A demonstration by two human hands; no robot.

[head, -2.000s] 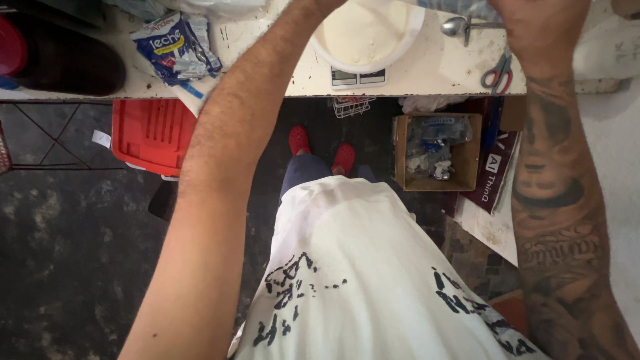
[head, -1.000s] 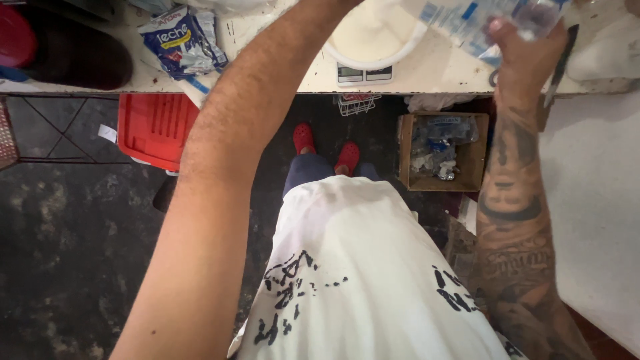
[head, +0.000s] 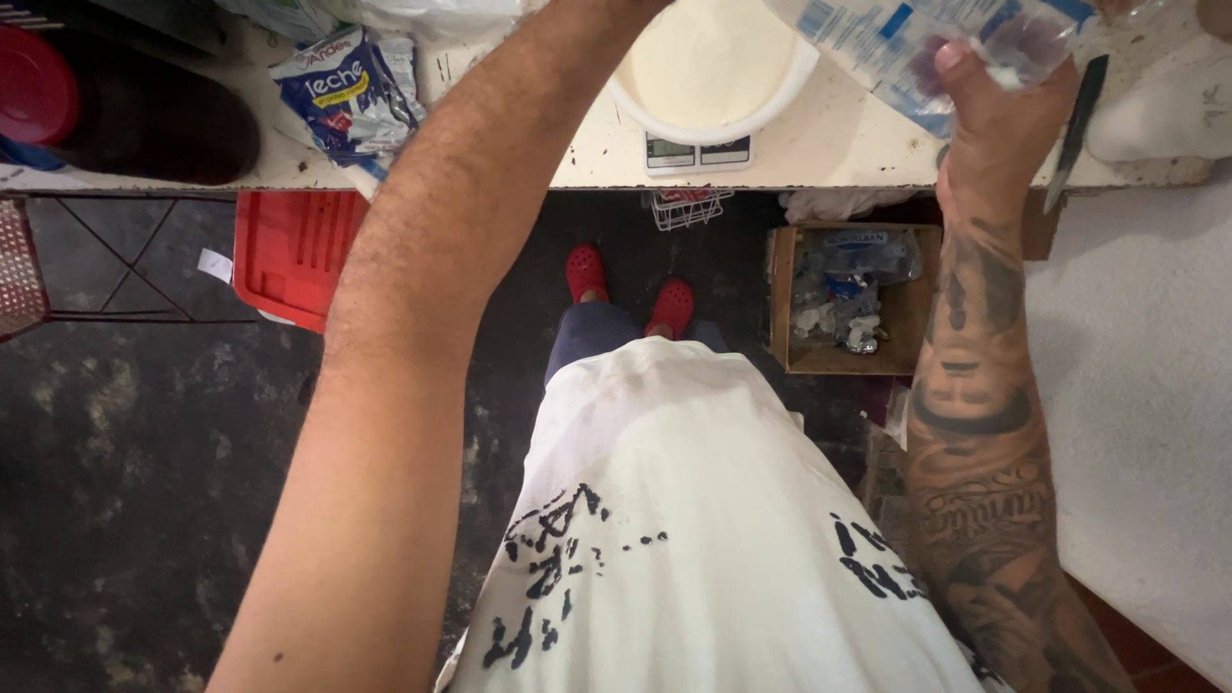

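My right hand (head: 1011,111) grips a clear plastic bag with blue print (head: 900,48) at the upper right, the thumb pressed on its surface. The bag slants beside a white bowl (head: 804,72) filled with something pale and cream-coloured. Under the bowl, a kitchen scale (head: 698,154) shows its front edge and display. My left arm reaches up across the worktop towards the bowl; the left hand lies beyond the top edge, apart from a bit of wrist, so its fingers are hidden.
On the worktop (head: 597,159) are a milk powder packet (head: 351,91), a dark container with a red lid (head: 125,106) and a knife (head: 1078,130). Beneath stand a red plastic crate (head: 289,255), a small white wire basket (head: 688,210) and a cardboard box (head: 857,361) of discarded wrappers. A white wall (head: 1136,385) borders the right.
My right hand and the printed bag have come lower into view. The scissors seen on the worktop two seconds ago no longer show, and a knife now shows at the right.
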